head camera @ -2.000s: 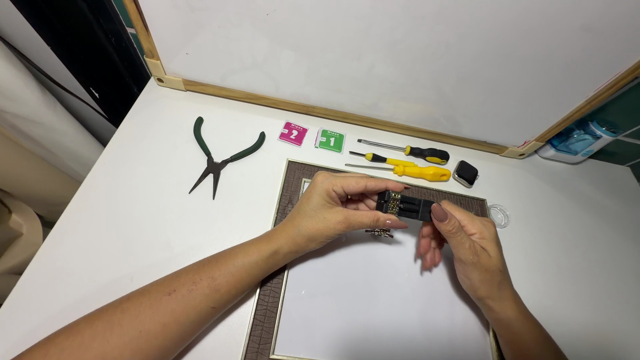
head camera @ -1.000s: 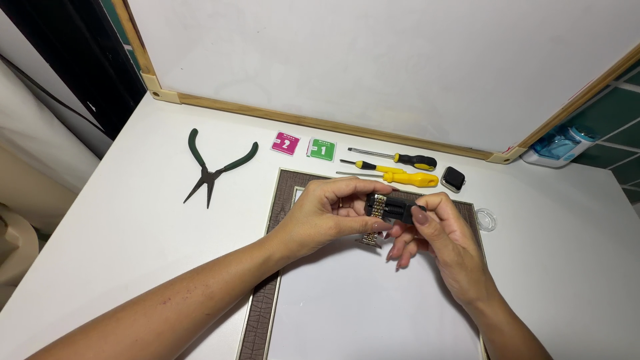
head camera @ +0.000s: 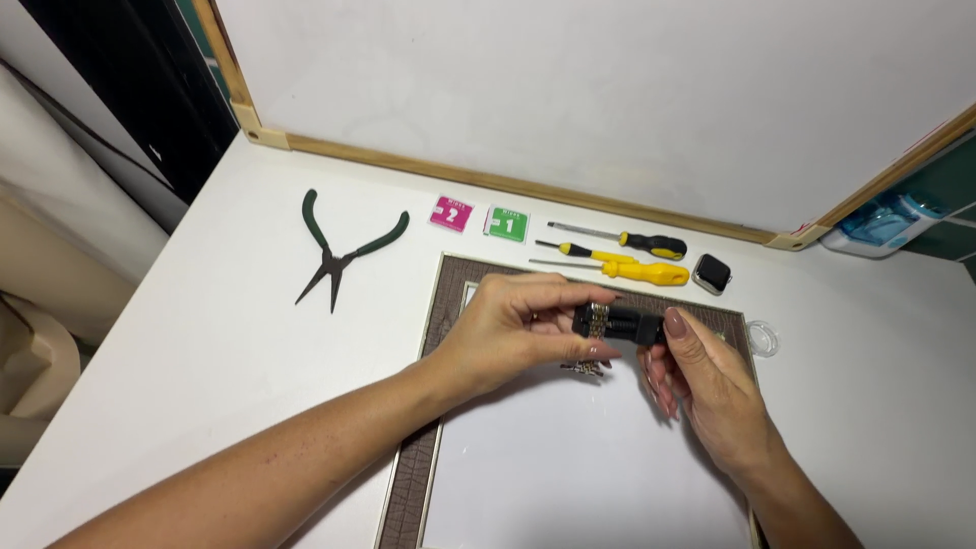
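Note:
My left hand (head camera: 526,316) grips the left end of a black watch-link remover (head camera: 629,325), with a metal link watch band (head camera: 597,322) seated across it. The band's lower end hangs below my left thumb. My right hand (head camera: 705,374) holds the tool's right end between thumb and fingers; what they grip there is partly hidden. Both hands are above a brown-bordered frame (head camera: 412,473) with a white middle. Behind them lie a yellow screwdriver (head camera: 646,273), a small yellow-and-black screwdriver (head camera: 583,251), a black-and-yellow screwdriver (head camera: 652,245) and a smartwatch case (head camera: 712,273).
Green-handled needle-nose pliers (head camera: 333,263) lie spread at the left. A pink wipe packet (head camera: 451,214) and a green one (head camera: 506,224) lie near a wood-edged whiteboard (head camera: 534,183). A clear ring (head camera: 762,338) is right of the frame; a blue-and-white container (head camera: 884,221) stands behind.
Both hands keep hold of the link remover and band throughout. The right thumb and fingers have shifted slightly at the tool's right end.

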